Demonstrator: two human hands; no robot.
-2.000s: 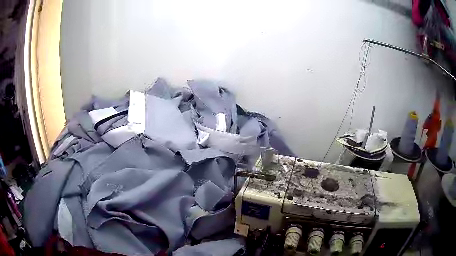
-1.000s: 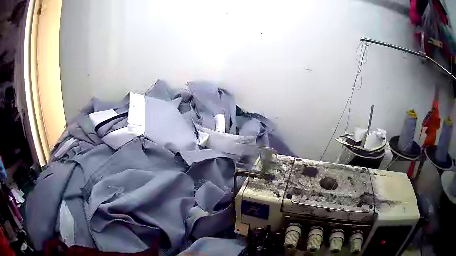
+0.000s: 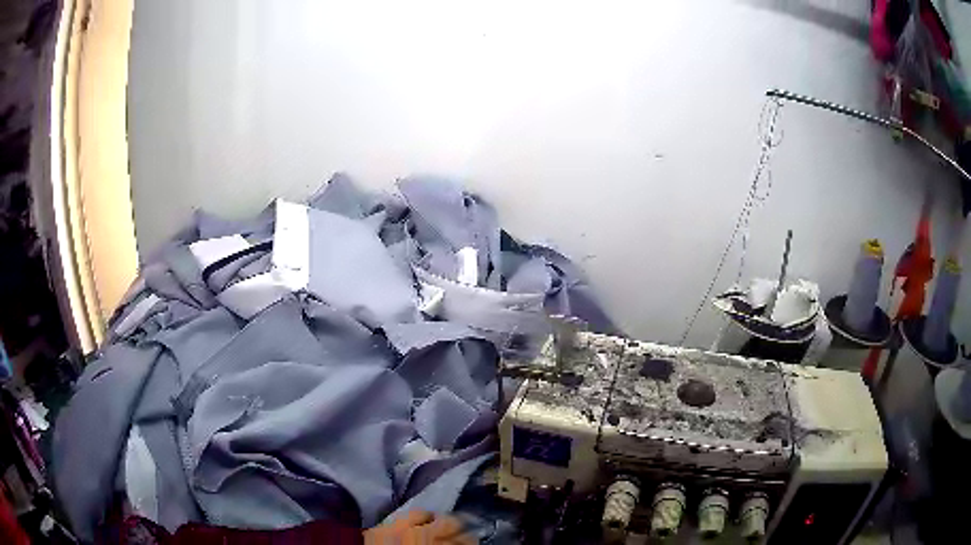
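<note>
A large heap of grey-blue garment pieces (image 3: 298, 426) lies left of the cream overlock machine (image 3: 697, 399). White stiff strips (image 3: 291, 245) lie on top of the heap. My left hand (image 3: 417, 529) shows at the bottom edge, cut off by it, with a dark red sleeve reaching in from the left. Its fingers are against the near edge of the cloth, left of the machine; whether they grip it is hidden. The needle area is dark and hard to make out. My right hand is out of view.
Behind the machine stand a holder with white scraps (image 3: 783, 303) and thread cones (image 3: 868, 279). A thread stand arm (image 3: 841, 108) hangs fine threads above. An orange strip (image 3: 914, 271) hangs among the cones. A door frame (image 3: 101, 160) is at the left.
My left hand has come into view at the bottom edge, its sleeve reaching further right. The cloth beside the machine's lower left has shifted and folded. The heap is otherwise unchanged.
</note>
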